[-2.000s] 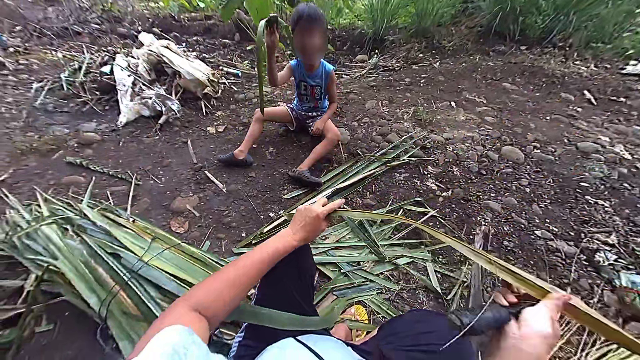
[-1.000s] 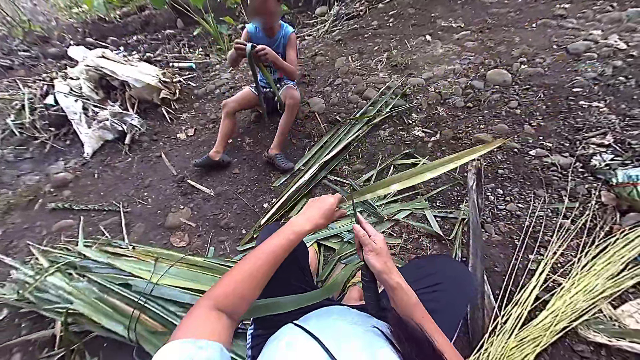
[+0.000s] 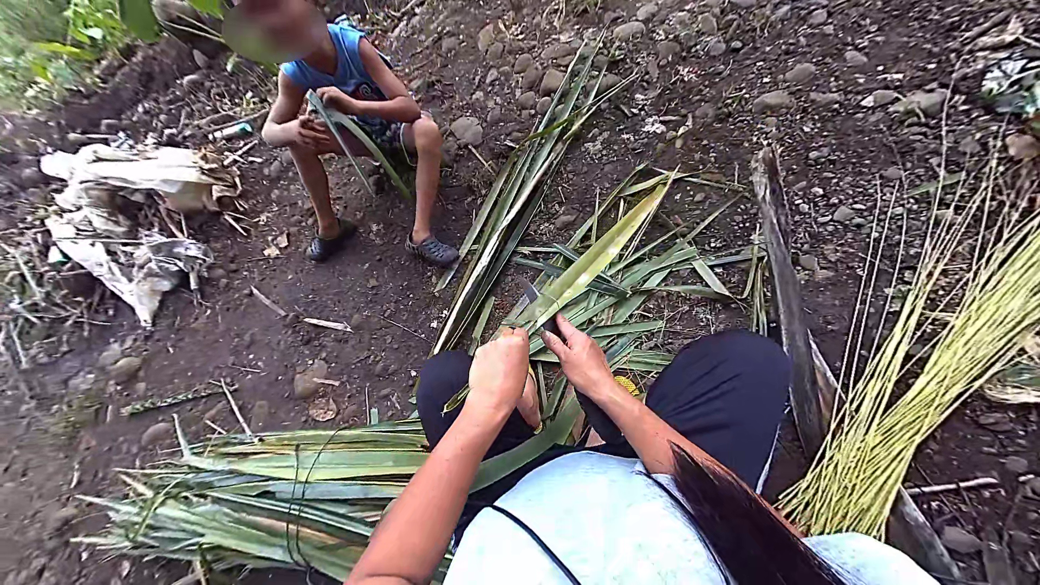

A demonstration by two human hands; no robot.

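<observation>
My left hand (image 3: pixel 499 370) is closed in a fist on the near end of a long green-yellow palm leaf strip (image 3: pixel 597 256), which points up and right. Close beside it, my right hand (image 3: pixel 578 357) grips a knife, whose grey blade (image 3: pixel 530 291) shows by the strip; the handle is mostly hidden by the hand. Cut leaf strips (image 3: pixel 642 301) lie on the ground under and beyond both hands. A large pile of green leaf strips (image 3: pixel 268 496) lies at my left.
A person (image 3: pixel 349 106) in a blue sleeveless top sits ahead, holding a folded leaf. White torn sacking (image 3: pixel 134 219) lies far left. At right are a wooden stake (image 3: pixel 784 284) and a bundle of thin yellow-green leaf ribs (image 3: pixel 926 390). Stones (image 3: pixel 772 101) dot the soil.
My right hand, out at the far right two seconds ago, is now beside my left. The seated person has lowered the leaf from head height to the lap. The view has shifted.
</observation>
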